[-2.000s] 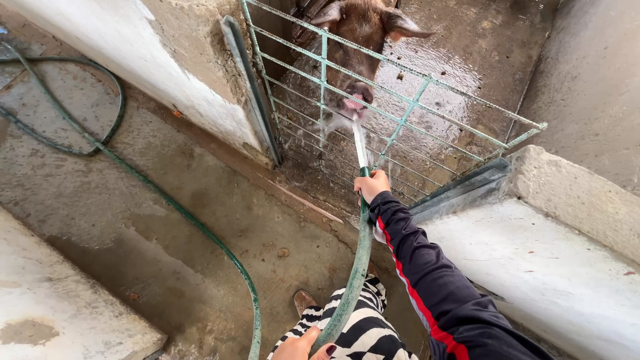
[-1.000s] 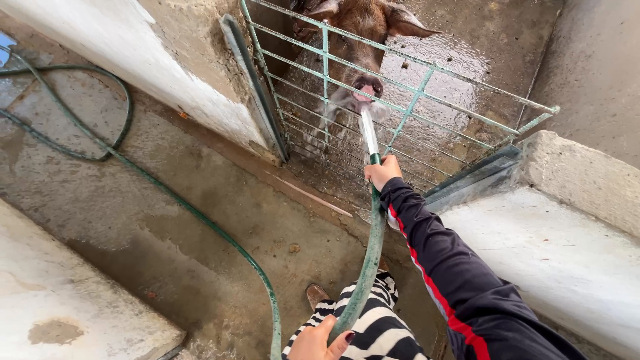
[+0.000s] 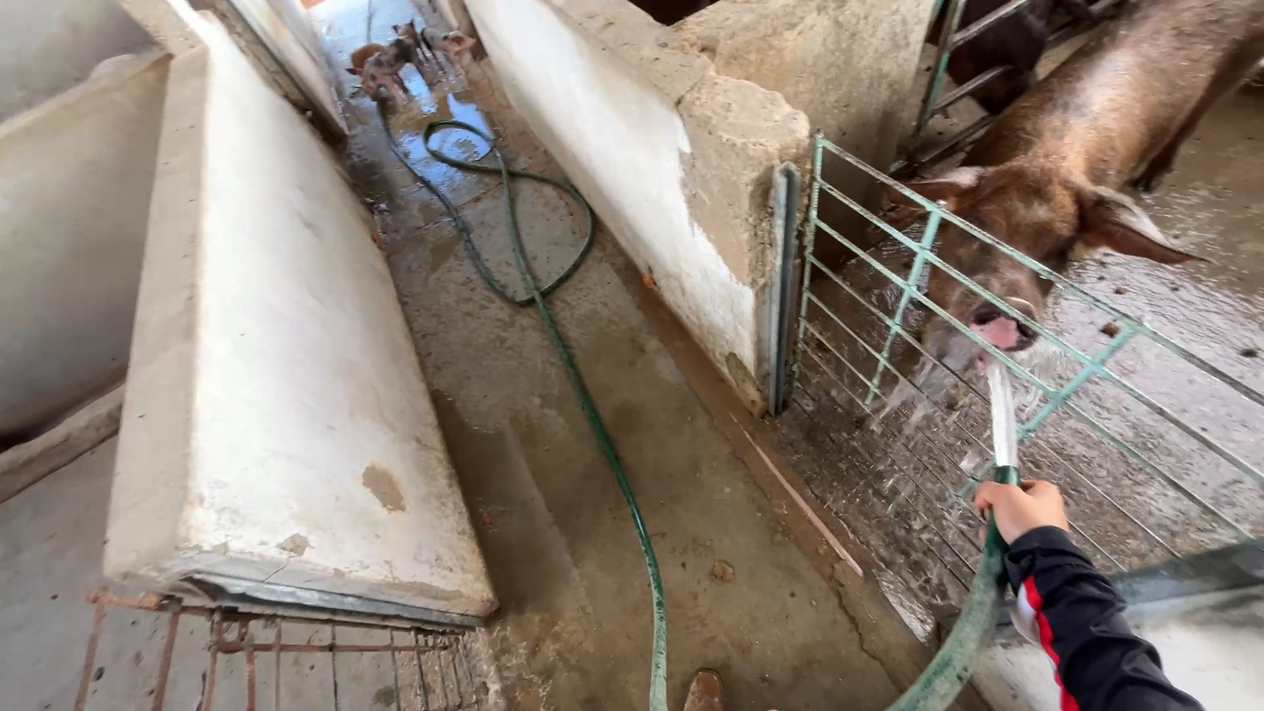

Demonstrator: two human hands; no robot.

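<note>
My right hand (image 3: 1023, 509), in a dark sleeve with a red and white stripe, grips the green hose (image 3: 973, 617) close to its mouth. A stream of water (image 3: 1002, 415) shoots from it past the green metal gate (image 3: 918, 262) to the snout of a brown pig (image 3: 1027, 217). The pig stands on the wet pen floor behind the bars, and water splashes down from its mouth. My left hand is out of view. More of the green hose (image 3: 592, 405) runs along the aisle floor and loops farther up.
Low white concrete walls (image 3: 286, 336) flank the wet aisle (image 3: 533, 513). Several small piglets (image 3: 395, 64) are at its far end. A rusty metal gate (image 3: 286, 647) is at lower left, a brown shoe tip (image 3: 704, 689) at the bottom. Another dark animal (image 3: 992, 49) is behind bars at upper right.
The view has swung left, showing the far aisle and piglets. My left hand, on the hose before, has gone out of view. My right hand still holds the hose, its water at the pig's snout.
</note>
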